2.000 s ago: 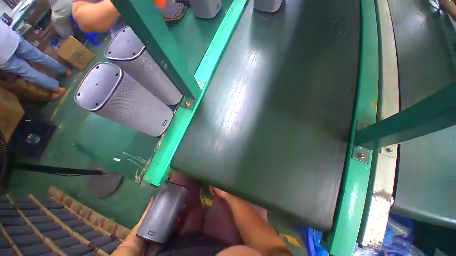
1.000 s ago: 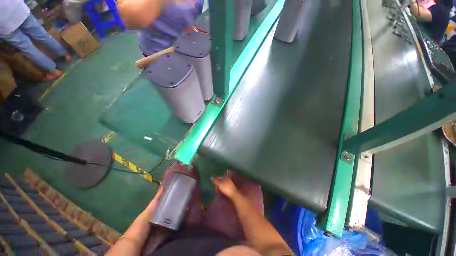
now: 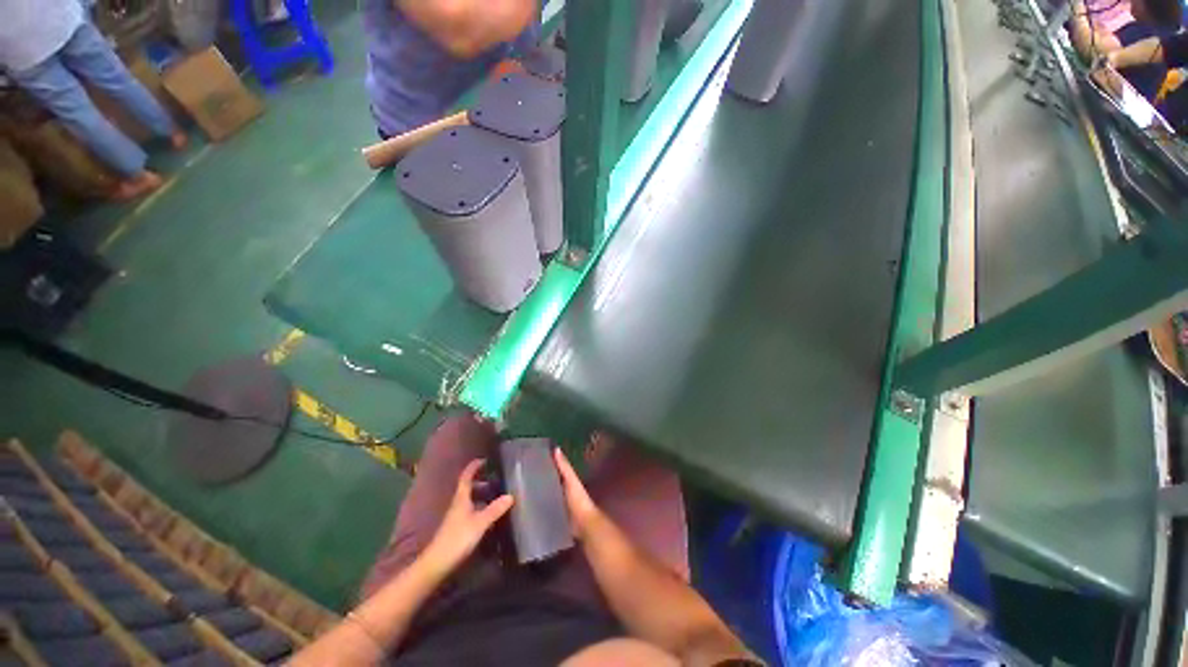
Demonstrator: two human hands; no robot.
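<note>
A grey speaker housing (image 3: 537,502) stands over my lap, below the near end of the conveyor. My left hand (image 3: 477,506) is at its left side, with the fingers bent near a dark part of the housing. My right hand (image 3: 573,495) is against its right side. Both hands hold the housing between them. The far ends of my fingers are partly hidden.
Two grey housings (image 3: 477,241) stand on the green side bench (image 3: 345,267). Another housing (image 3: 769,52) is on the conveyor belt (image 3: 743,313). A green post (image 3: 593,130) rises beside the bench. A lined blue bin (image 3: 795,599) is at lower right, stacked housings (image 3: 78,560) at lower left. A person (image 3: 443,65) is beyond.
The housing has moved right, from my left hand alone to between both hands, and turned more upright. My right hand has come onto it. A blue stool shows more clearly at upper left.
</note>
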